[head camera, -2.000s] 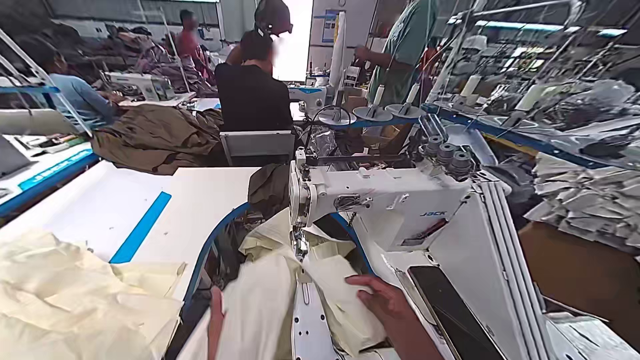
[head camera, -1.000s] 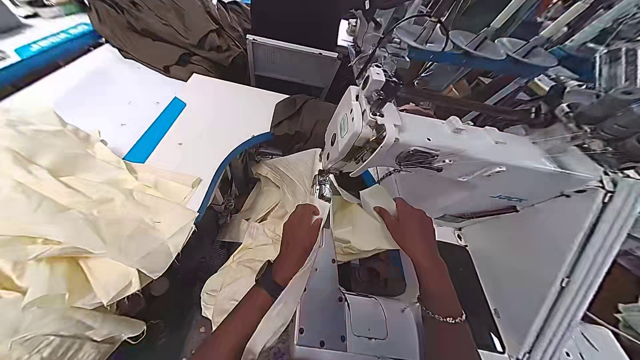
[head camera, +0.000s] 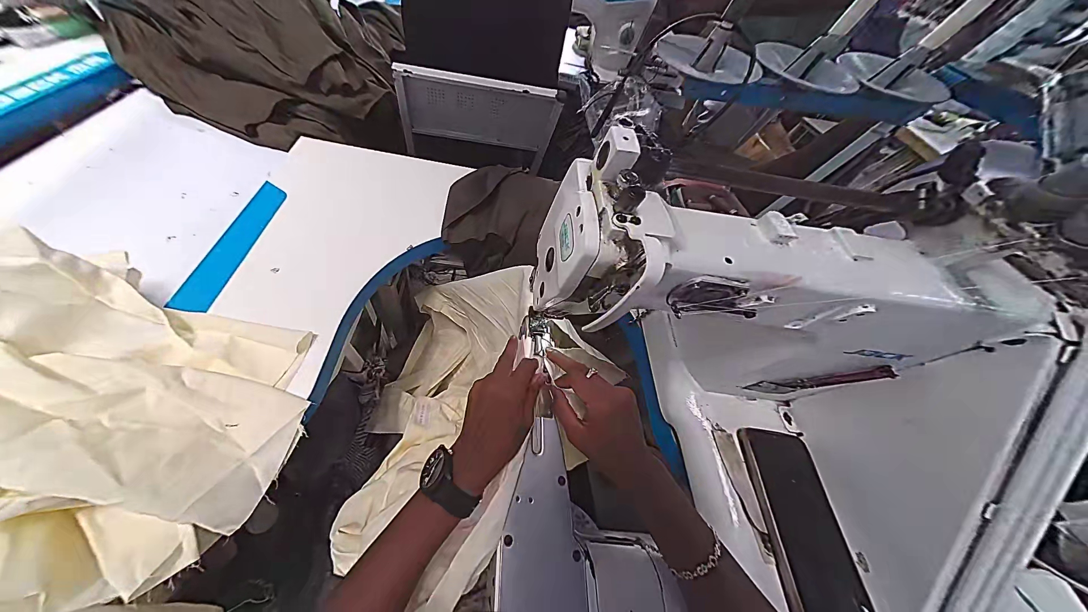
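Cream fabric (head camera: 463, 327) runs under the needle of a white industrial sewing machine (head camera: 731, 255) and hangs down on the left of its narrow arm bed (head camera: 531, 535). My left hand (head camera: 497, 412), with a black watch at the wrist, grips the cream fabric just in front of the presser foot (head camera: 539, 325). Close beside it, my right hand (head camera: 599, 421) pinches the fabric edge with thumb and forefinger; it has a ring and a bracelet. The fingertips of both hands nearly meet over the arm bed. The fingers partly hide the seam.
A heap of cream fabric (head camera: 144, 399) lies on the white table (head camera: 357, 195) at left. Dark brown cloth (head camera: 501, 208) sits behind the machine head. A dark phone (head camera: 799, 518) rests at right on the machine base. Thread stands (head camera: 803, 68) rise behind.
My hands have come together at the presser foot; one second ago they were apart, my right hand holding a fabric flap out to the right. The view has tipped downward since two seconds ago.
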